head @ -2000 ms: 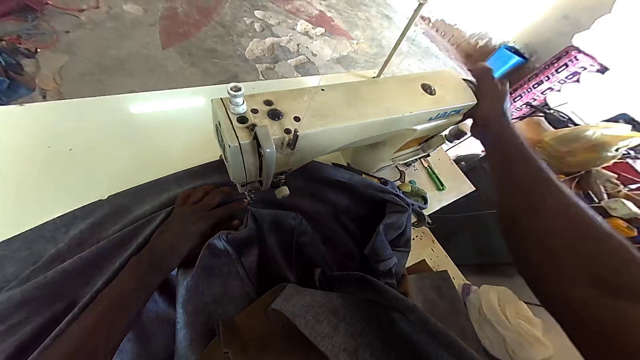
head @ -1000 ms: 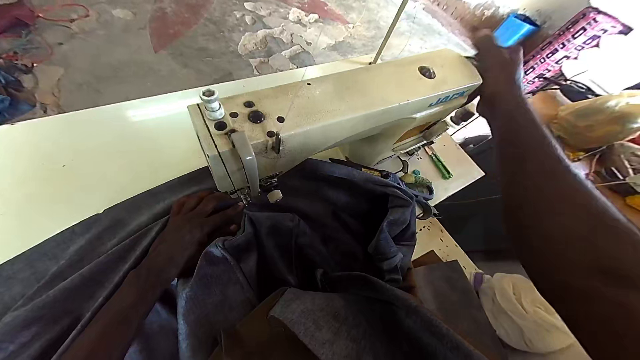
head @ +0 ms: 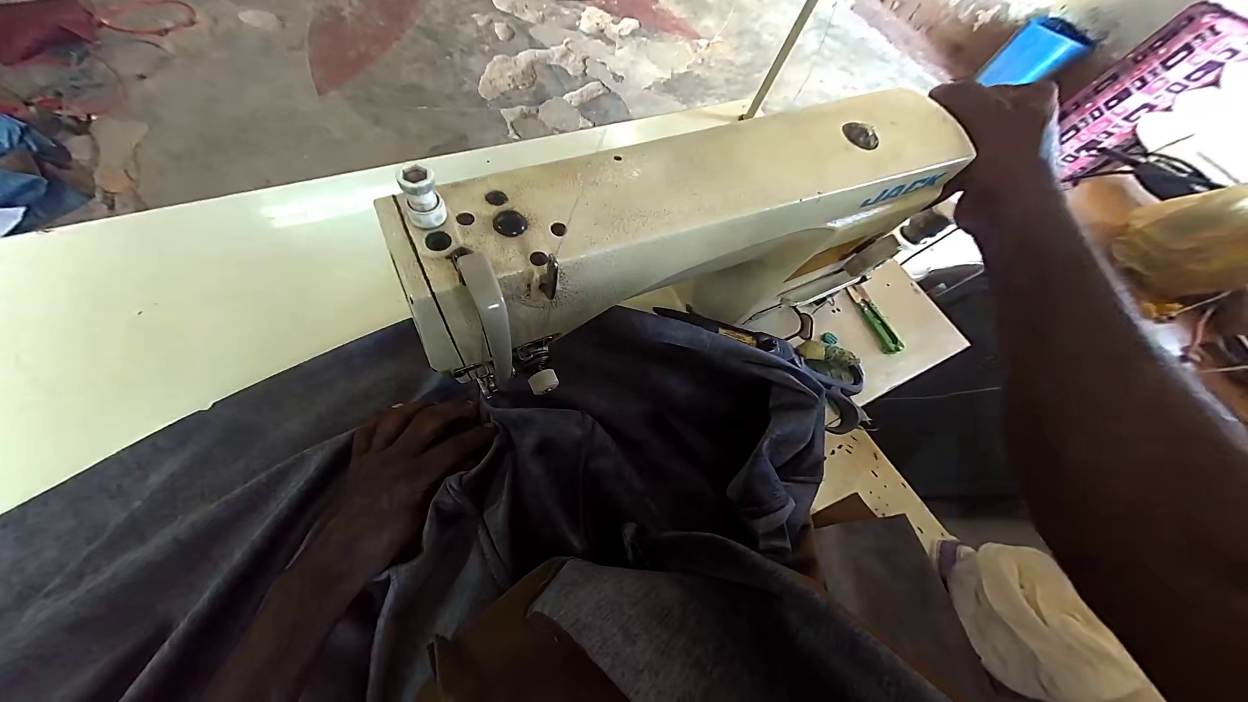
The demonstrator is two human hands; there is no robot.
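A cream Jack sewing machine (head: 682, 214) stands across the table with dark grey fabric (head: 624, 429) bunched under its needle area. My left hand (head: 414, 458) lies on the fabric just left of the presser foot, fingers slightly spread and fingertips near the foot. At the machine's far right end, my right hand (head: 1004, 146) rests against the handwheel side; its fingers are partly hidden behind the machine head, so its grip is unclear. A grey lever hangs on the machine's front face, beside the needle.
A green-handled cutter (head: 877, 322) lies on the table right of the machine, near scissors (head: 846, 409) partly under the fabric. Pale cloth (head: 1043, 614) hangs at the lower right. A blue container (head: 1033, 51) stands beyond my right hand. A thin rod (head: 780, 60) rises behind the machine.
Both hands remain in about the same places, the left on the fabric and the right at the machine's end. The view has shifted slightly.
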